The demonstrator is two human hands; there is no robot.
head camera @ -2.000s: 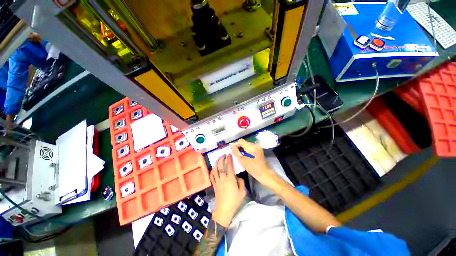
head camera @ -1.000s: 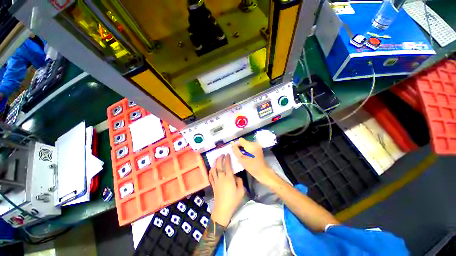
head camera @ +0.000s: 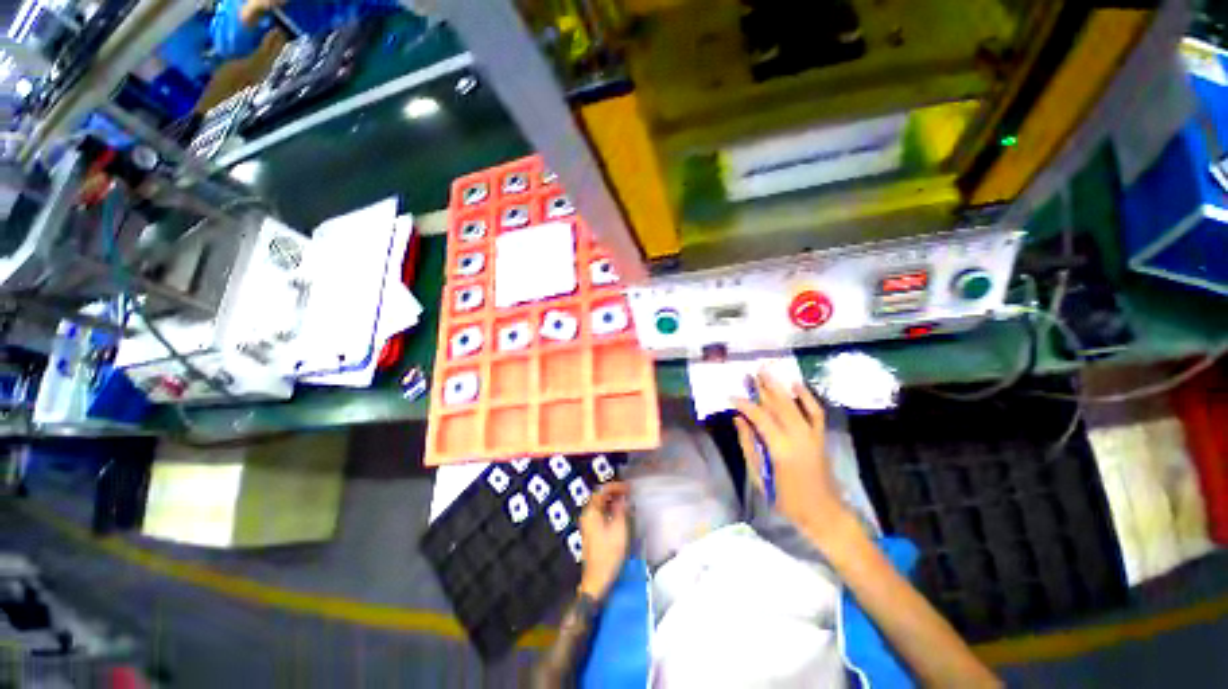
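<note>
My right hand (head camera: 795,451) rests over a white paper slip (head camera: 718,386) below the press panel, with the blue pen-like tool (head camera: 768,464) held along its palm side. My left hand (head camera: 605,536) is lower, at the right edge of the black blister tray (head camera: 488,563), its fingers curled close together. Whether it holds a part is too small to tell. White-faced square parts (head camera: 559,514) sit in the tray's pockets beside my left hand.
The press's white front panel (head camera: 754,312) stands just ahead. A red-orange tray (head camera: 566,408), partly filled with parts, lies left of it. A crumpled white wad (head camera: 858,381) is at the panel's edge. A dark tray (head camera: 997,498) lies low at right.
My left hand has left the paper and moved down to the black tray. My right hand stays at the paper; the pen-like tool now points down along the palm. The view has turned left.
</note>
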